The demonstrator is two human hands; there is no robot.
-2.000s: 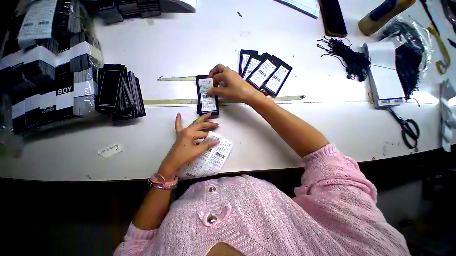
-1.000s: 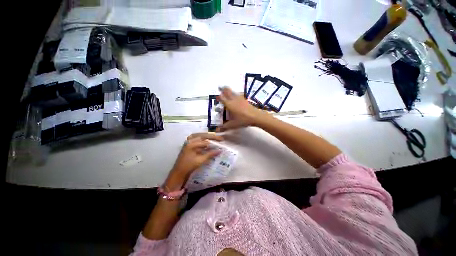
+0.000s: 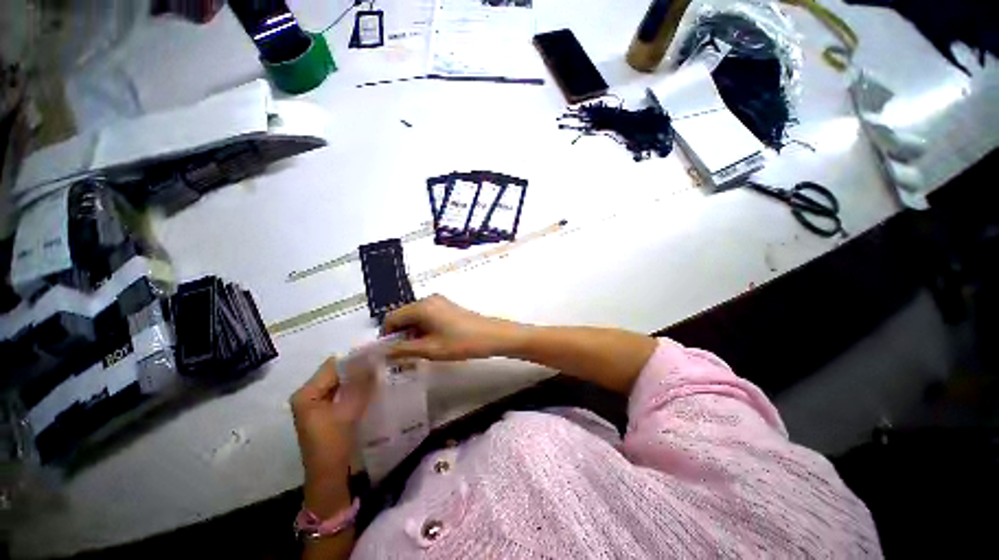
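My left hand (image 3: 326,413) holds the sheet of barcode stickers (image 3: 397,410) near the table's front edge. My right hand (image 3: 436,330) has its fingers at the top of the sheet; blur hides whether they grip a sticker. A black hang tag (image 3: 385,278) with no sticker on its upper face lies just beyond my right hand. Several labelled hang tags (image 3: 479,208) lie fanned out behind it. A pile of loose hang tags (image 3: 219,331) lies at the left, beside bagged hang tag bundles (image 3: 101,361).
A yellowish strip (image 3: 329,314) lies flat across the table. A phone (image 3: 571,63), black tag strings (image 3: 624,127), a white box (image 3: 707,126) and scissors (image 3: 812,206) are at the right. A green roll (image 3: 298,66) is at the back left. A small paper slip (image 3: 227,446) lies near the front edge.
The view has turned and shifted to the right. My right hand has moved from the tag to the sticker sheet, which my left hand has raised. The tag in front now shows no sticker.
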